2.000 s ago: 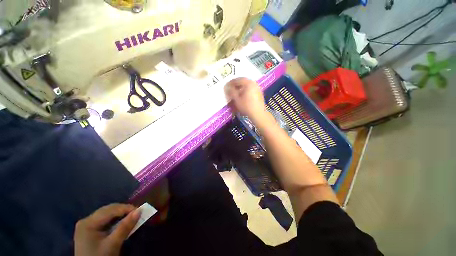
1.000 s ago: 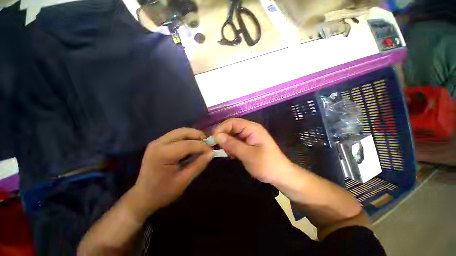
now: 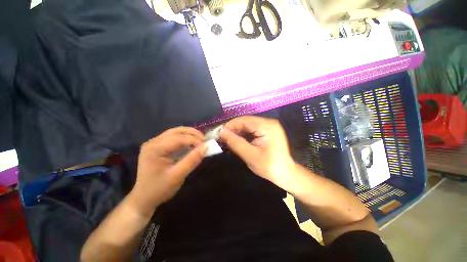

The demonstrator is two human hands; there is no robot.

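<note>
A small white label (image 3: 213, 148) is held between the fingertips of my left hand (image 3: 166, 161), above my black-clothed lap. My right hand (image 3: 261, 151) is beside it, thumb and forefinger pinched at a small pale piece (image 3: 215, 132) at the label's upper edge; I cannot tell if it is part of the label. A large dark navy cloth panel (image 3: 118, 71) lies over the left of the machine table (image 3: 287, 66) and hangs over its front edge. The presser foot (image 3: 191, 23) is at the cloth's upper right edge.
Black scissors (image 3: 260, 20) lie on the machine bed. The switch box (image 3: 404, 38) is at the table's right end. A blue basket (image 3: 417, 148) at right holds clear bags and a white box. A red stool (image 3: 443, 120) stands beyond it. A blue bin (image 3: 32, 190) with dark cloth is at left.
My right hand has come from the table's right part to my left hand, and both hold small pieces together. Since one second ago the white label shows more below my fingertips. The view has shifted.
</note>
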